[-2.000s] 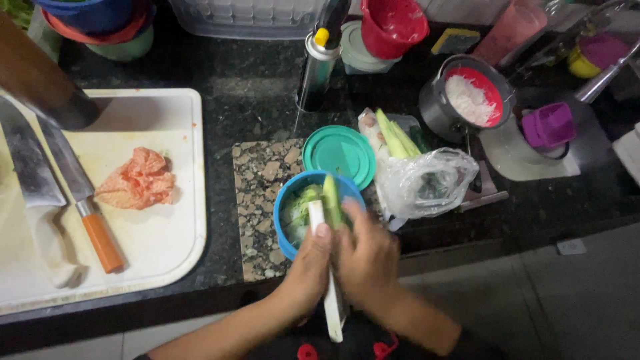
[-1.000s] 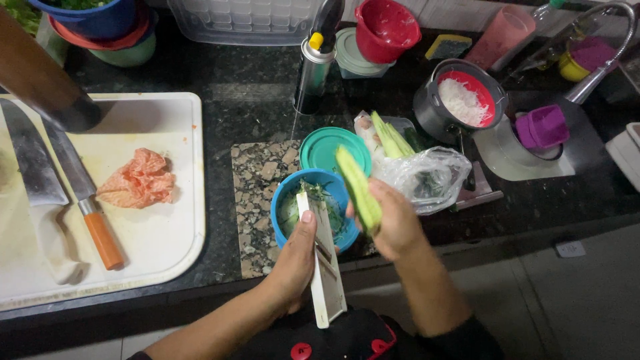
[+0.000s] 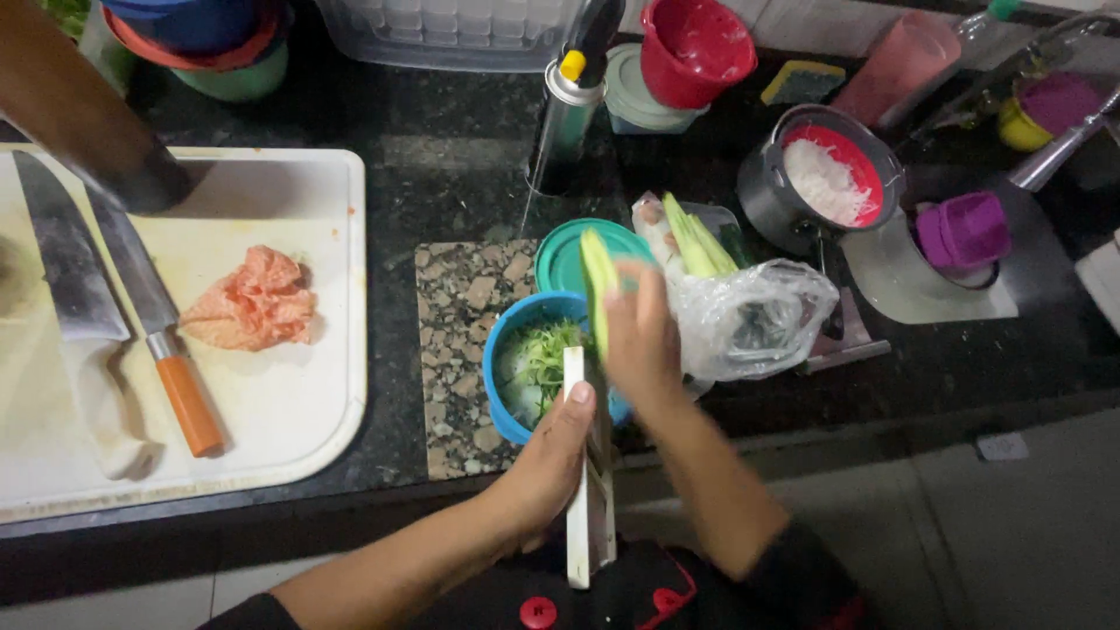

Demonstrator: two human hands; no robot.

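My left hand (image 3: 556, 451) grips a white mandoline slicer (image 3: 577, 516), its top end over the rim of a blue bowl (image 3: 497, 385). Thin green shreds (image 3: 547, 350) lie inside that bowl. A piece of cucumber-like green vegetable (image 3: 598, 280) is in my right hand (image 3: 643, 337), which is blurred and beside the slicer's upper end. Behind the bowl lies a round teal lid (image 3: 560, 254). To the right, pale green vegetable pieces (image 3: 696, 241) lie by a clear plastic bag (image 3: 770, 324). The bowl stands on a speckled stone slab (image 3: 451, 350).
At left, a white cutting board (image 3: 324, 420) holds two knives, one with an orange handle (image 3: 188, 402), and crumpled orange material (image 3: 254, 302). A metal canister (image 3: 564, 122) stands behind the slab. At right are a dark pot (image 3: 761, 188) with white shreds in a red strainer, and purple containers (image 3: 967, 232).
My right hand has swung the vegetable away from the slicer and back toward it. Between the frames the slicer's face turned up toward the view, then edge-on again.
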